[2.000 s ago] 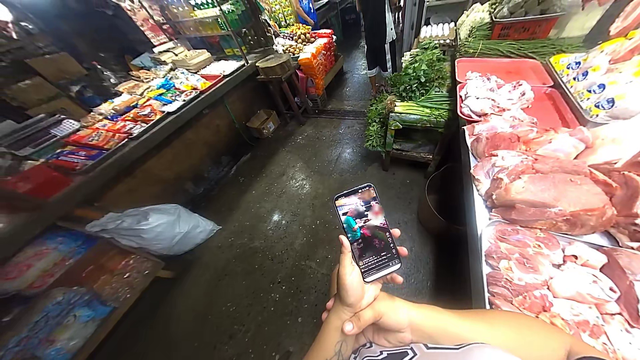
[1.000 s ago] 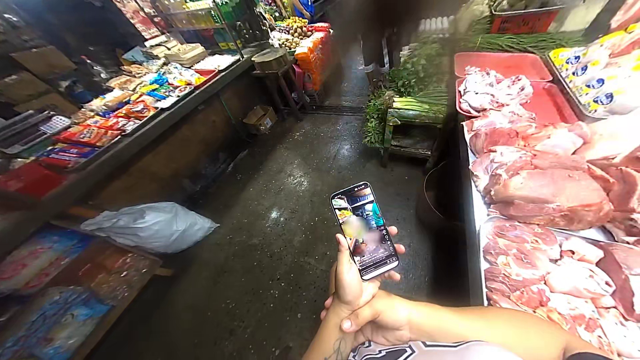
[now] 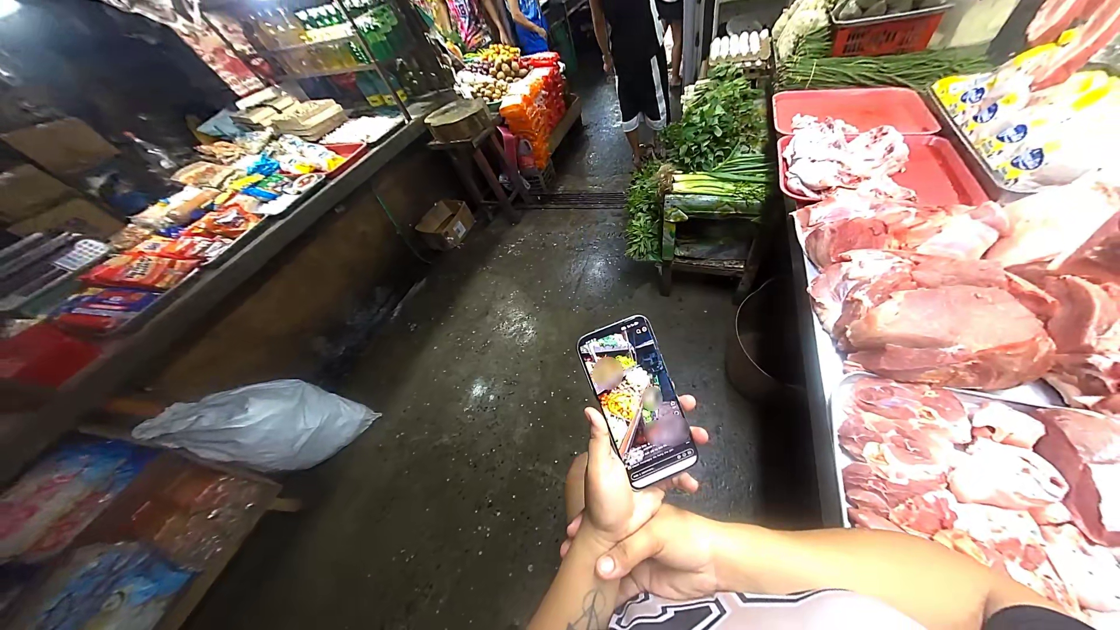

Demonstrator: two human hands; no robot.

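Observation:
My left hand (image 3: 616,490) holds a smartphone (image 3: 637,398) upright, its lit screen facing me and showing colourful pictures. The thumb lies along the phone's left edge and the fingertips curl round its right edge. My right hand (image 3: 661,553) is wrapped around the left wrist, its thumb on top and its other fingers partly hidden behind. To the right of both hands, cuts of raw meat (image 3: 954,324) lie on a counter.
A grey sack (image 3: 262,424) rests at the lower left, below a stall counter with packaged goods (image 3: 144,269). Leafy greens (image 3: 717,122) and spring onions (image 3: 722,182) are on a low stand ahead. A person (image 3: 634,66) stands in the aisle. A dark bucket (image 3: 759,346) is beside the meat counter.
The picture on the phone's screen has changed. The person in dark clothes in the aisle shows clearly now, where one second ago there was a dark blur. Both of my hands have kept their hold.

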